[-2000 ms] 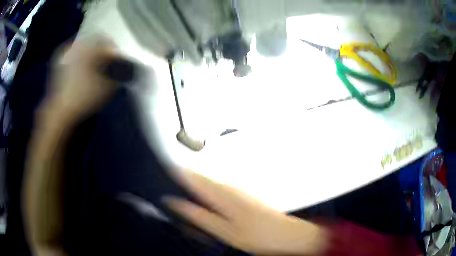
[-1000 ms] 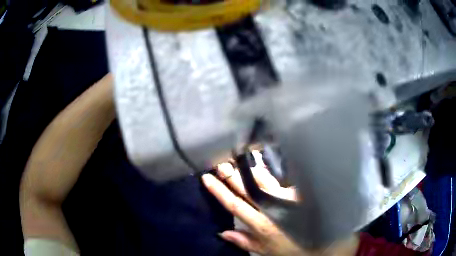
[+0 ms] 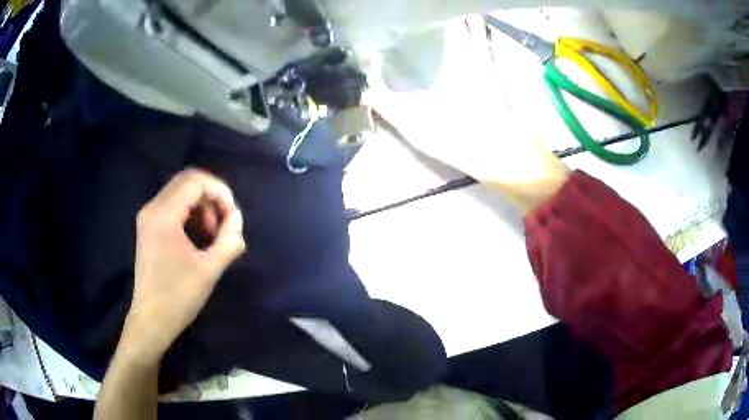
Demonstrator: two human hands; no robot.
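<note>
A large dark garment piece (image 3: 279,221) spreads over the left of the table, its edge under the sewing machine head (image 3: 189,57) near the needle. A pale thread (image 3: 297,152) curls on the cloth there. My left hand (image 3: 190,225) is over the cloth, fingers curled towards the thumb in a ring; whether it pinches cloth does not show. My right hand (image 3: 460,135) is right of the needle, washed out by glare, fingers pointing at the small block (image 3: 353,125) beside the needle. Its grip cannot be made out. A pale strip (image 3: 333,340) shows in the cloth's lower part.
Scissors (image 3: 546,59) with yellow and green loops lie right of my right hand. A small dark tool (image 3: 706,119) lies at the far right. The white table (image 3: 443,271) has a dark seam line running across it. A blue container edge (image 3: 691,267) shows at the lower right.
The view has moved back from close to the machine head. My left hand has come into view over the cloth. My right hand now reaches in from the right, and the cloth lies under the needle area.
</note>
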